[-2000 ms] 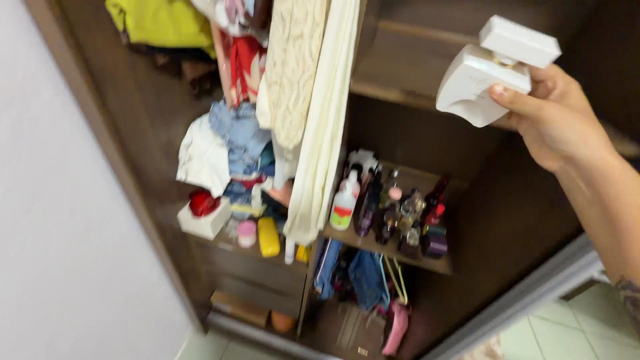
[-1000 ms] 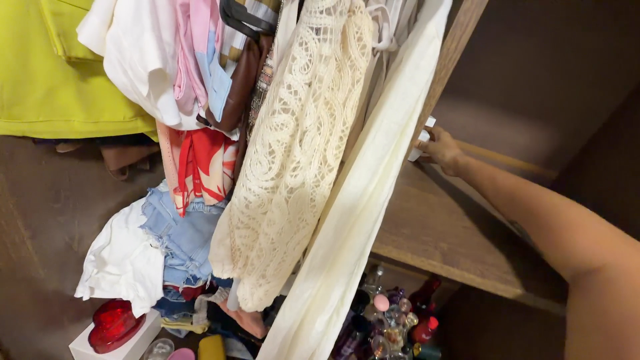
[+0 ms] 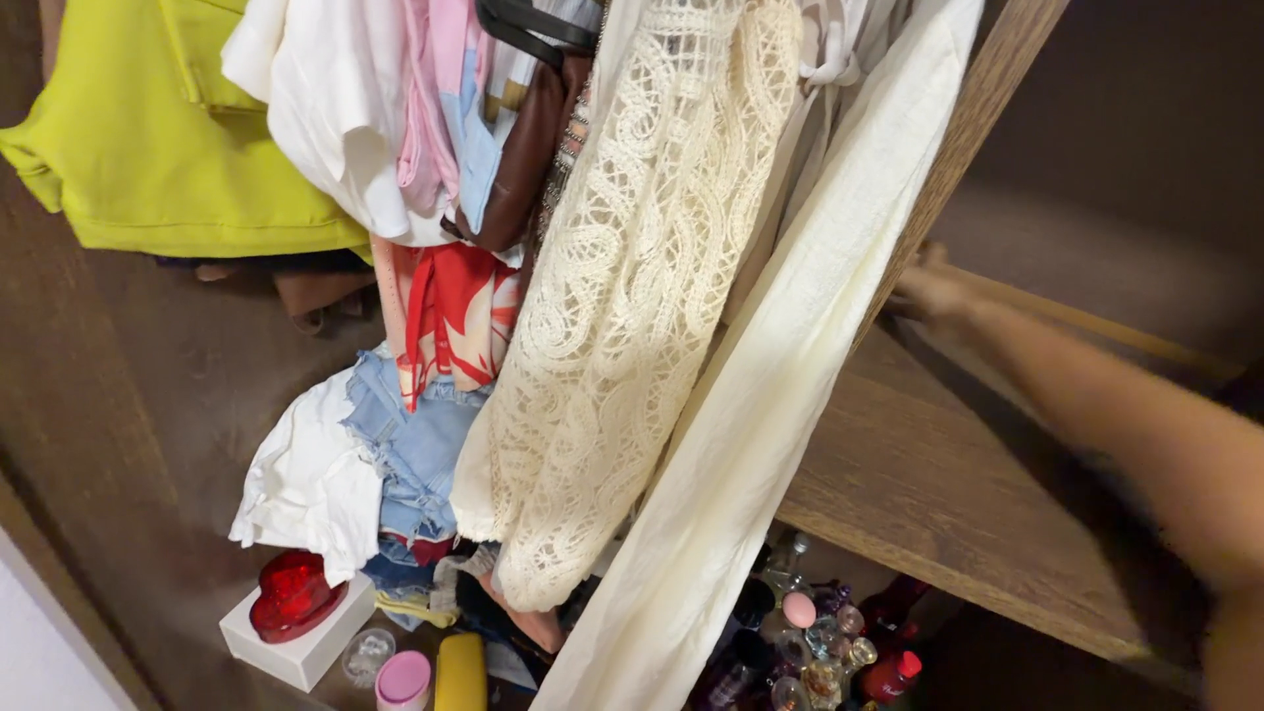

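My right hand (image 3: 923,281) reaches from the right over a brown wooden shelf (image 3: 948,444). It is blurred, and its fingertips are partly hidden by the upright wooden divider (image 3: 963,158). Whether it holds anything cannot be told; no white bottle shows. Just left of the divider hang a long cream garment (image 3: 790,365) and a cream crochet lace garment (image 3: 642,267). My left hand is out of view.
Lime-green clothing (image 3: 197,148) hangs at upper left. Below are folded denim (image 3: 415,434), a red heart-shaped box (image 3: 296,592) on a white box (image 3: 316,642), and a pink-lidded jar (image 3: 403,679). Several perfume bottles (image 3: 825,647) stand under the shelf.
Two seconds ago my right hand held up a white bottle and a white block-shaped piece; a second ago it was at the shelf with something white. That white thing no longer shows. The view has moved closer.
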